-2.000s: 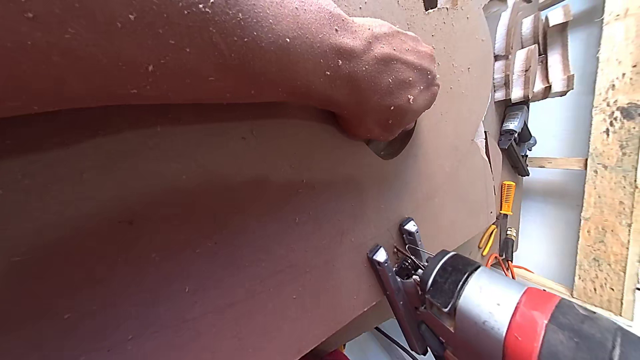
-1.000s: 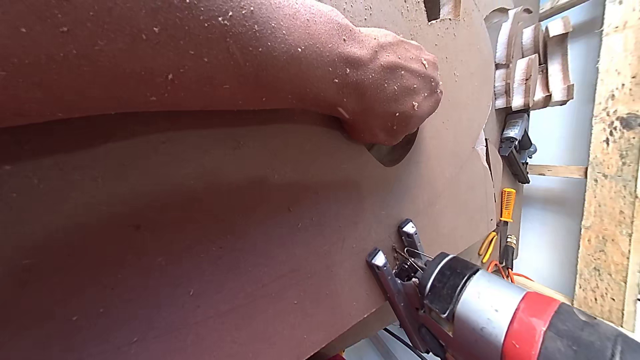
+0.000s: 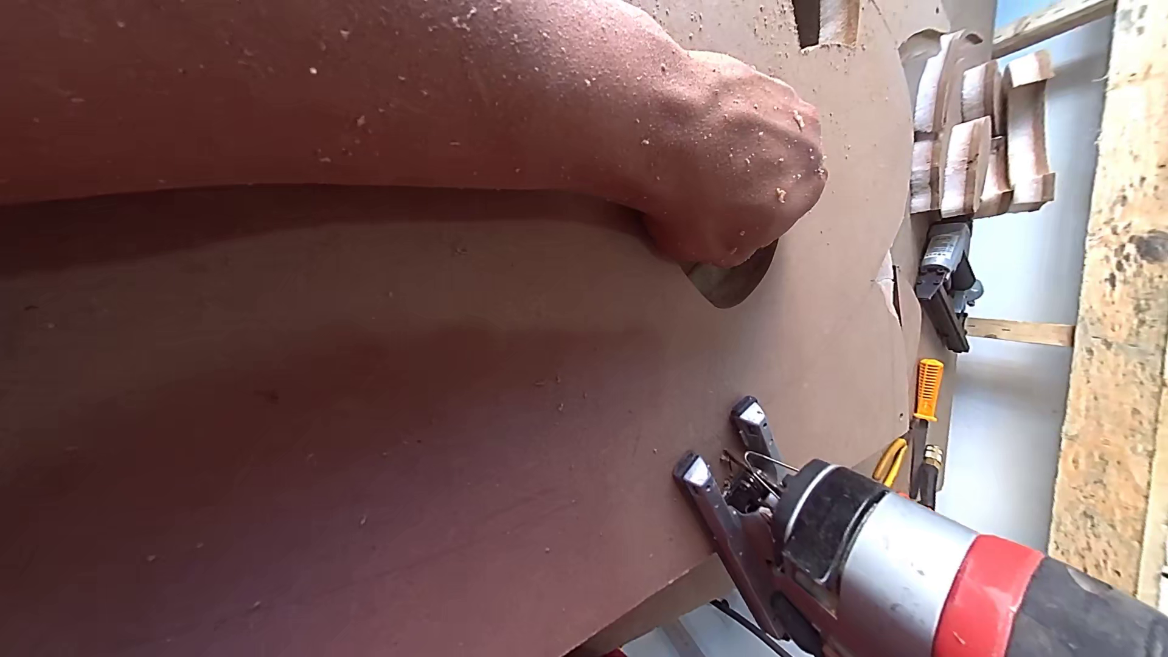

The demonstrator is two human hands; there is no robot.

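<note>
My left hand (image 3: 739, 160) reaches in from the left, its bare forearm dusted with wood chips. It is curled over the edge of a rounded opening (image 3: 730, 285) in a large brown wood panel (image 3: 438, 392); the fingers are hidden. At the lower right, a jigsaw (image 3: 876, 538) with a grey, red and black body rests its forked metal foot on the panel, near the panel's lower edge. The hand on the jigsaw's handle, if there is one, lies outside the view. My right hand is not in view.
At the upper right are several curved wood pieces (image 3: 967, 137) and a pneumatic nailer (image 3: 945, 274). Below them lie an orange-handled tool (image 3: 928, 388) and a black hose with a brass fitting (image 3: 931, 465). A rough timber beam (image 3: 1109, 301) runs down the right side. Another cutout (image 3: 808, 23) shows at the top.
</note>
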